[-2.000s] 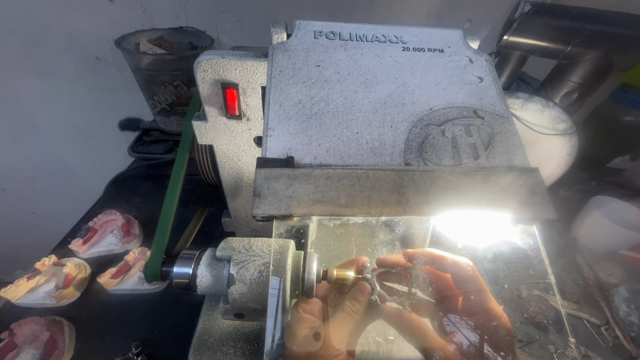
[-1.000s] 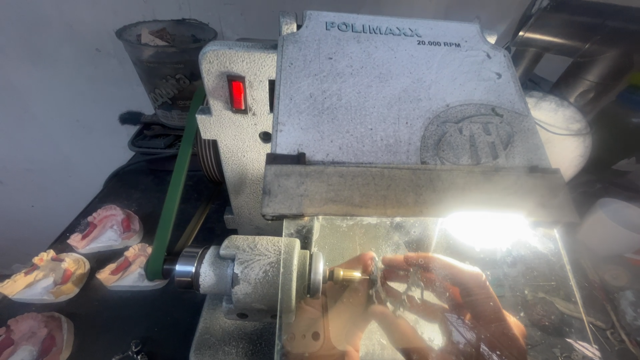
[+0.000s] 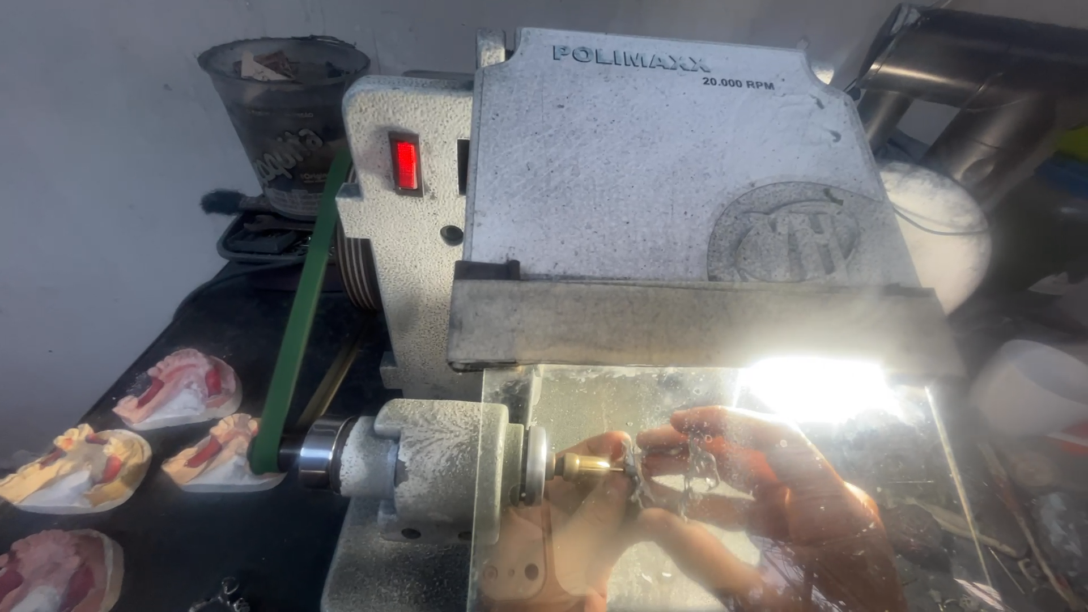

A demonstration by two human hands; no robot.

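Behind the clear shield of a bench polishing lathe, my left hand and my right hand hold a small metal dental framework between their fingertips. The framework is against the tip of the brass chuck, which sticks out from the lathe's spindle housing. My left fingers are around and below the chuck, close to the spindle; my right thumb and fingers are on the framework's right side. Glare and dust on the shield blur its exact outline and the bur.
Several plaster dental models stand on the black bench at left, with another metal framework near the bottom edge. A green drive belt runs beside the motor housing. A plastic cup stands behind; metal ducting is at back right.
Both hands stay at the chuck with the framework, their fingers shifting slightly around it. The view has drifted a little.
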